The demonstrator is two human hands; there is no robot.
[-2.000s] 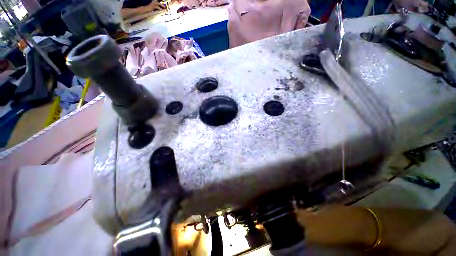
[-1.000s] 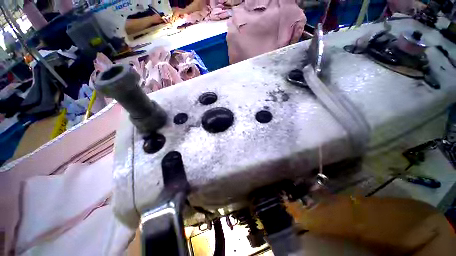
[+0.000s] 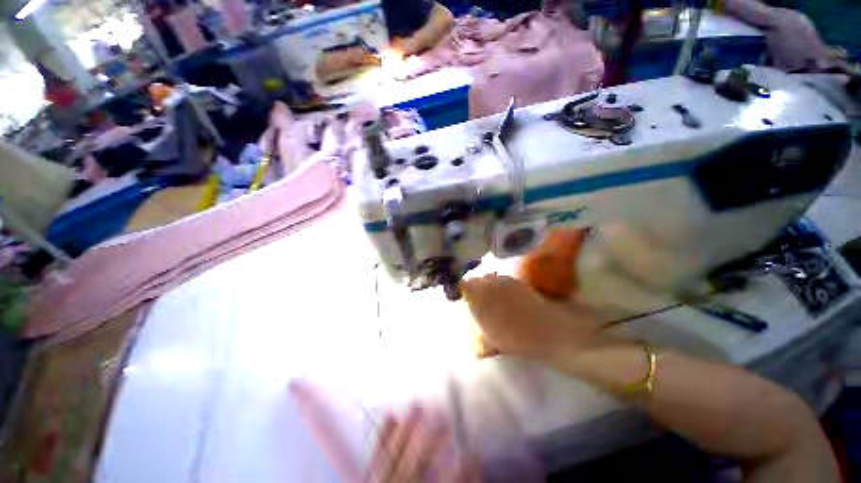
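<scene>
The white sewing machine head (image 3: 453, 212) stands over the brightly lit needle area (image 3: 451, 281). My right hand (image 3: 510, 316) is beside the needle area, with its fingertips close to the presser foot; glare hides whether it grips anything. My left hand (image 3: 415, 448) is at the bottom edge, strongly blurred, with its fingers pointing up the table. A blurred pink strip of cloth (image 3: 326, 424) lies beside it, and more pale pink cloth (image 3: 500, 424) is to its right. I cannot tell whether the left hand holds cloth.
A layered pile of pink pieces (image 3: 208, 236) lies along the table's left side. An orange-red pad (image 3: 554, 264) is under the machine arm. Dark snips (image 3: 732, 318) and a tray of metal bits (image 3: 812, 278) are at the right. Another person's arm (image 3: 425, 28) is at a table behind.
The view has pulled back from the machine head's top to show the table and needle area. My left hand has come into view at the bottom, and my right hand now shows more fully.
</scene>
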